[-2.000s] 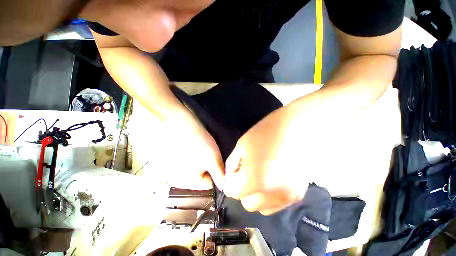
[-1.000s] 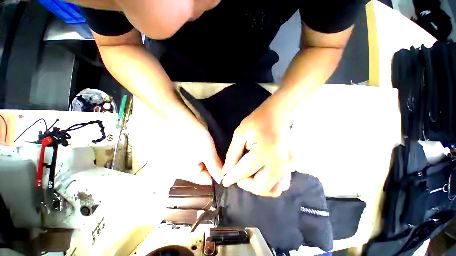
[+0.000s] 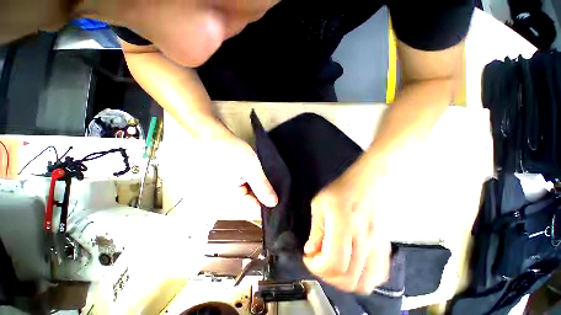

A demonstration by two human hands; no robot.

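A black bag panel [image 3: 314, 154] lies folded under both hands, with one narrow edge standing up. Its near end runs to the presser foot and needle area [image 3: 269, 264]. My right hand [image 3: 237, 172], at picture left, pinches the panel edge, thumb on top. My left hand [image 3: 347, 240], at picture right, is blurred, its fingers curled on the cloth. What lies under its fingertips is hidden. A pale strip [image 3: 389, 291] shows on greyish cloth beside it. A small black flap [image 3: 421, 269] sticks out to the right.
The white sewing machine head [image 3: 135, 258] is at lower left, with brownish metal plates [image 3: 234, 248] beside the needle. Red and black snips [image 3: 54, 200], a green-handled tool [image 3: 150, 136] and a round tin [image 3: 111, 123] are at left. Black pieces [image 3: 523, 117] are stacked along the right edge.
My hands have moved apart. My left hand has shifted right and down over the cloth, covering most of the pale strip. The panel's upper part has opened and moved right.
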